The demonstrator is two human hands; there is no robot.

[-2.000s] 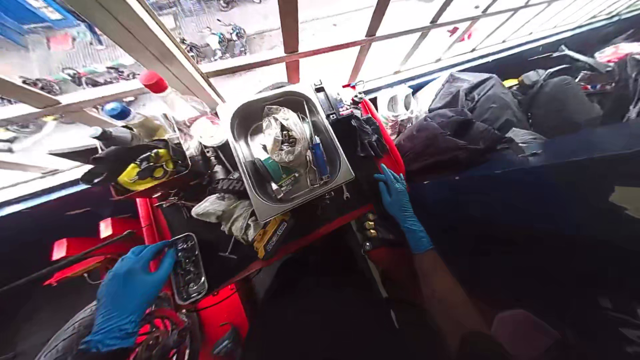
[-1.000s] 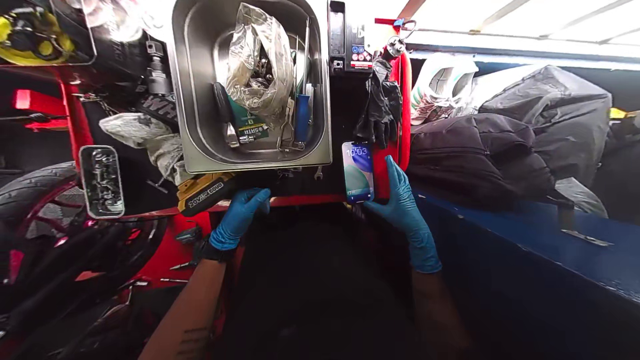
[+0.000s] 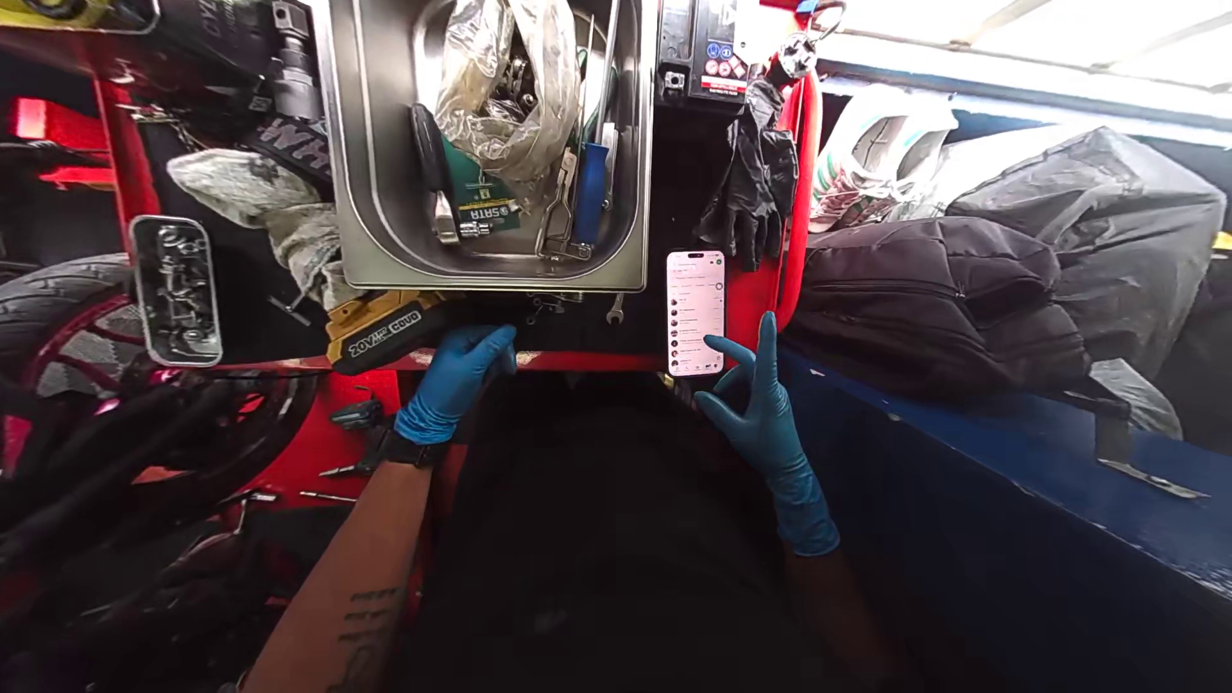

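My right hand (image 3: 765, 409), in a blue glove, has a fingertip at the lit screen of a smartphone (image 3: 695, 313) lying on the bench edge; its other fingers are spread and it grips nothing. My left hand (image 3: 462, 375), also gloved in blue, rests by the red bench edge beside a yellow and black power-tool battery (image 3: 380, 332). Its fingers are bent, and whether they hold anything is hidden. Above the hands stands a steel pan (image 3: 496, 279) with a clear plastic bag of metal parts (image 3: 505, 106), a blue-handled tool (image 3: 590, 192) and other hand tools.
A small metal tray of hardware (image 3: 176, 289) lies at the left, near a crumpled cloth (image 3: 250, 192) and a motorcycle wheel (image 3: 77, 337). Black gloves (image 3: 751, 173) lie right of the pan, below a boxed battery (image 3: 707, 58). A dark bag (image 3: 924, 298) sits on the blue surface (image 3: 972, 462).
The phone's screen shows a different, lighter page than a second ago. Two seconds ago my left hand was at the small hardware tray; it is now by the bench edge. The view has turned and shifted.
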